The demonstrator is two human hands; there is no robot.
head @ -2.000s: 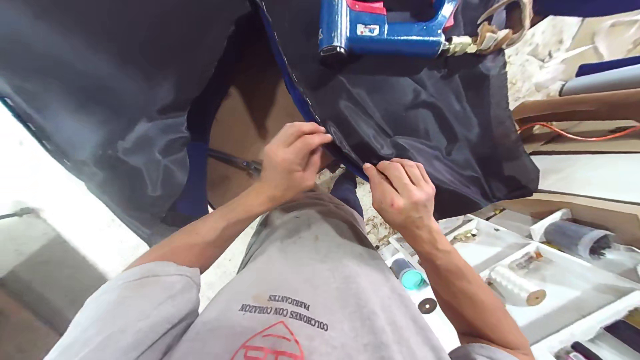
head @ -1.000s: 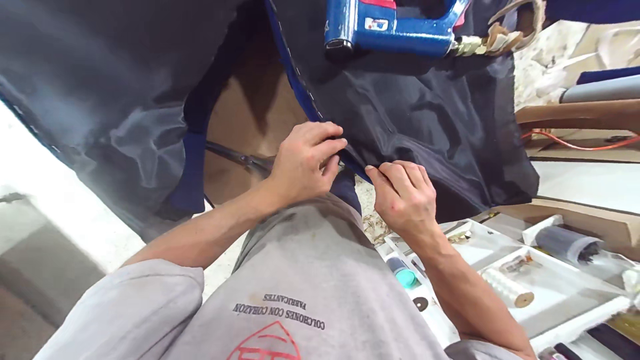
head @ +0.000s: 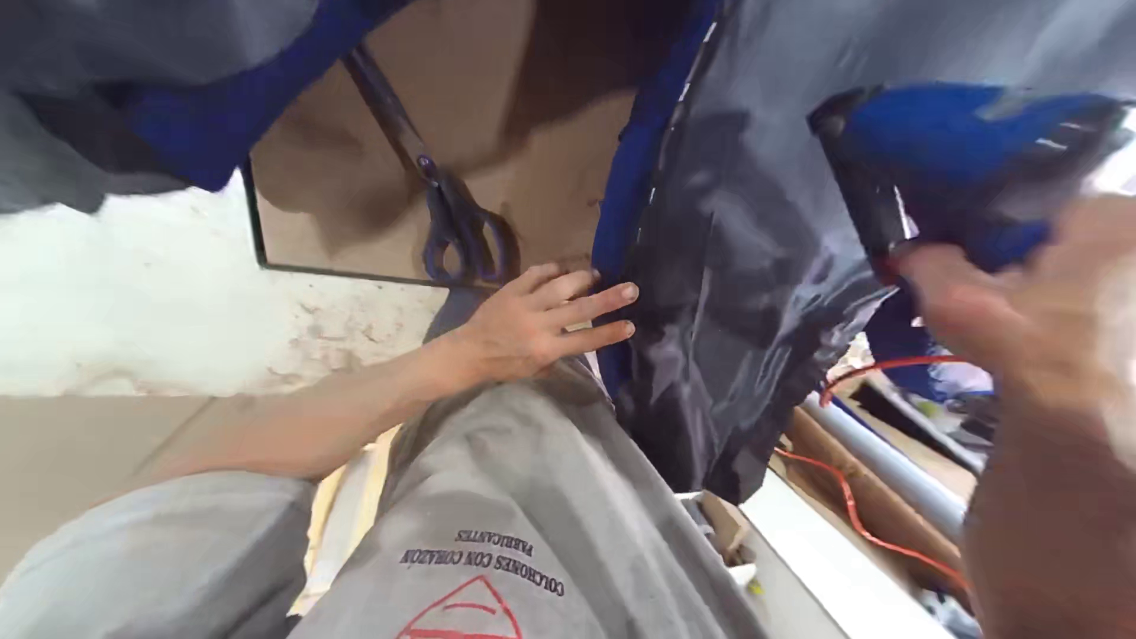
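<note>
My left hand [head: 550, 315] lies with its fingers spread, fingertips at the blue edge strip [head: 621, 204] of the dark fabric [head: 719, 293]. A row of staples runs along that edge. At the right, my right hand [head: 994, 293] is closed around the blue pneumatic staple gun [head: 950, 142], both blurred by motion. The gun is above the dark fabric. Scissors with dark handles [head: 461, 231] rest on the brown board [head: 328, 222], just above my left hand.
More dark and blue fabric [head: 204, 115] hangs over the upper left. A red air hose [head: 852, 506] runs at the lower right, beside a brown beam [head: 825, 444] and a grey roll [head: 914, 479]. A white surface [head: 133, 293] lies at the left.
My right hand has left the fabric edge and taken hold of the staple gun, which lay on the fabric before. My left hand's fingers have gone from pinching the edge to spread. The view has shifted.
</note>
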